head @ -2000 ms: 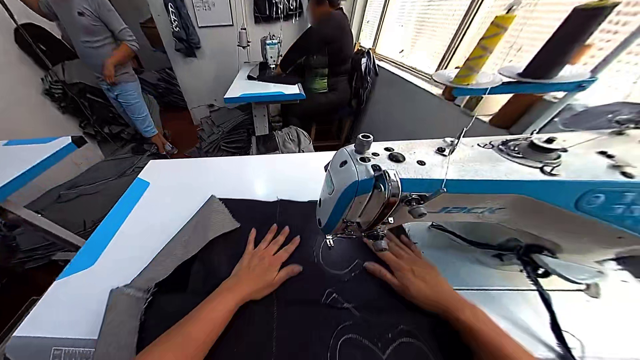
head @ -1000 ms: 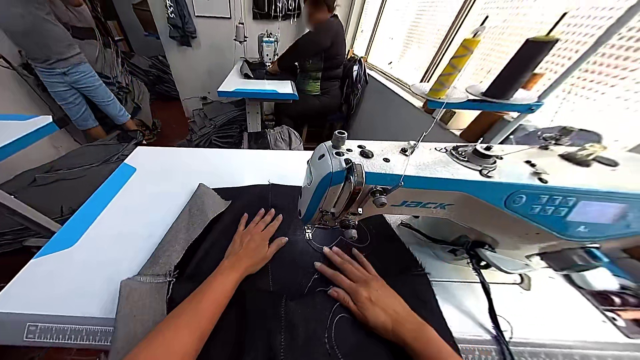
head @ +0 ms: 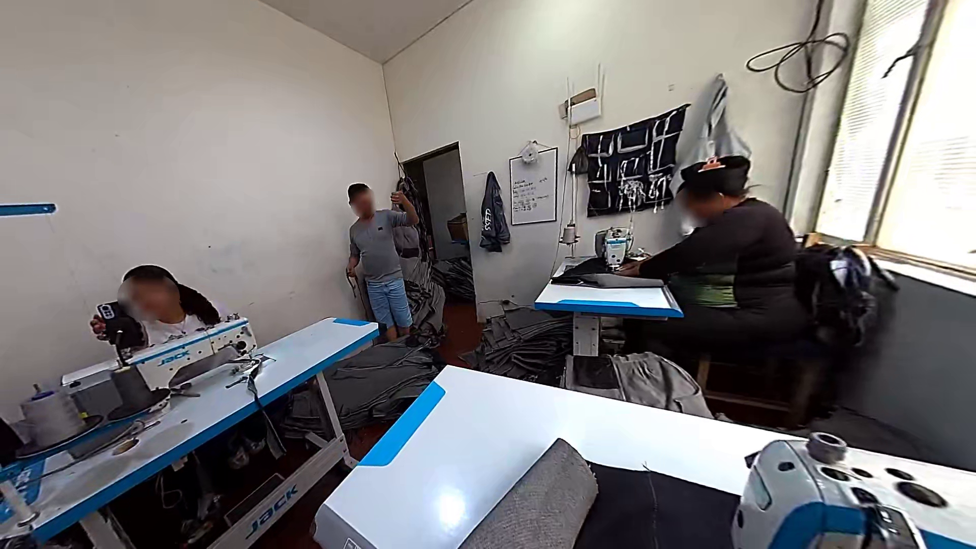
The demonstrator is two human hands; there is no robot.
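Neither of my hands shows in the head view now. At the lower right stands the head of a white and blue industrial sewing machine (head: 816, 496), cut off by the frame's edge. Dark denim fabric (head: 659, 507) lies on the white sewing table (head: 427, 480), left of the machine head. Its left part is turned over, with the grey side (head: 541, 496) up. The needle area and the rest of the cloth are out of view.
A second Jack sewing machine (head: 191, 354) stands at the left, a person (head: 164, 305) behind it. Another person (head: 381, 259) stands near the doorway. At the back right a person (head: 724, 252) sits sewing at a table (head: 610, 299). Fabric piles (head: 526, 343) lie on the floor.
The view has swung up and to the left, so both hands, which lay on the dark fabric beside the needle, have left the frame. The standing person now has one arm raised.
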